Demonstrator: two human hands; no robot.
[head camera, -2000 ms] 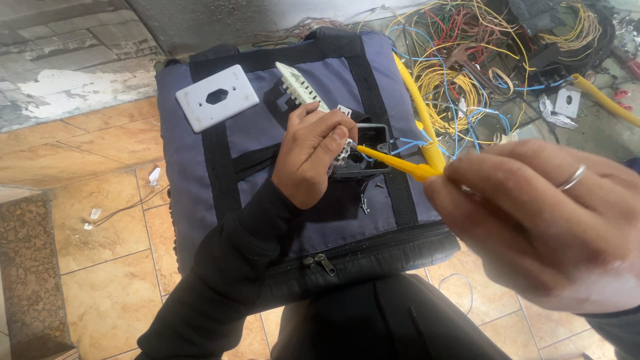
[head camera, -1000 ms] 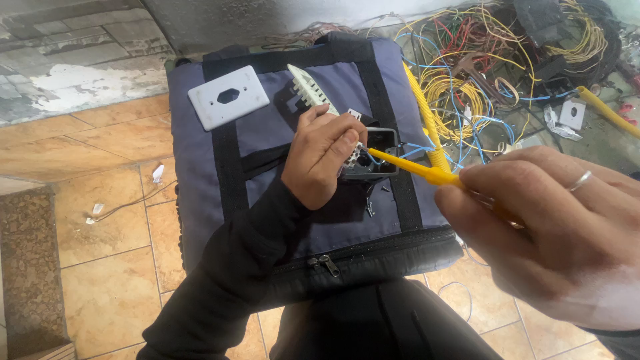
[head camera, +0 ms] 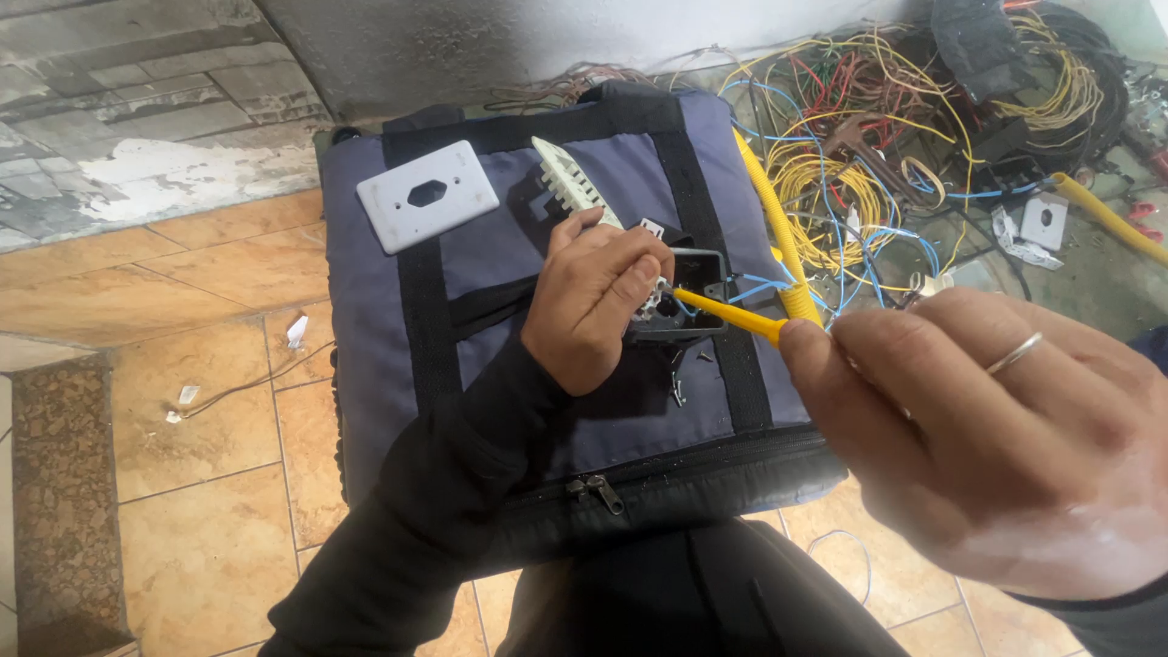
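Note:
My left hand (head camera: 593, 301) grips a pale terminal strip (head camera: 579, 187), which sticks out above the fingers, and a small white part with holes (head camera: 653, 299) below them. My right hand (head camera: 985, 429), wearing a ring, holds a yellow-shafted screwdriver (head camera: 730, 317) whose tip meets the small part. Behind the fingers lies a dark electrical box (head camera: 698, 265), partly hidden. Blue wires (head camera: 757, 285) run from it to a yellow corrugated conduit (head camera: 776, 219). Several small screws (head camera: 678, 388) lie below the box. A white outlet faceplate (head camera: 427, 196) rests at the upper left of the blue-grey bag (head camera: 566, 401).
Tangled yellow, red and blue wires (head camera: 849, 192) cover the floor at the upper right. Another white faceplate (head camera: 1044, 221) and a second yellow conduit (head camera: 1113, 214) lie there. A grey wall (head camera: 456, 46) stands behind the bag, and white scraps (head camera: 297, 331) are on the left floor tiles.

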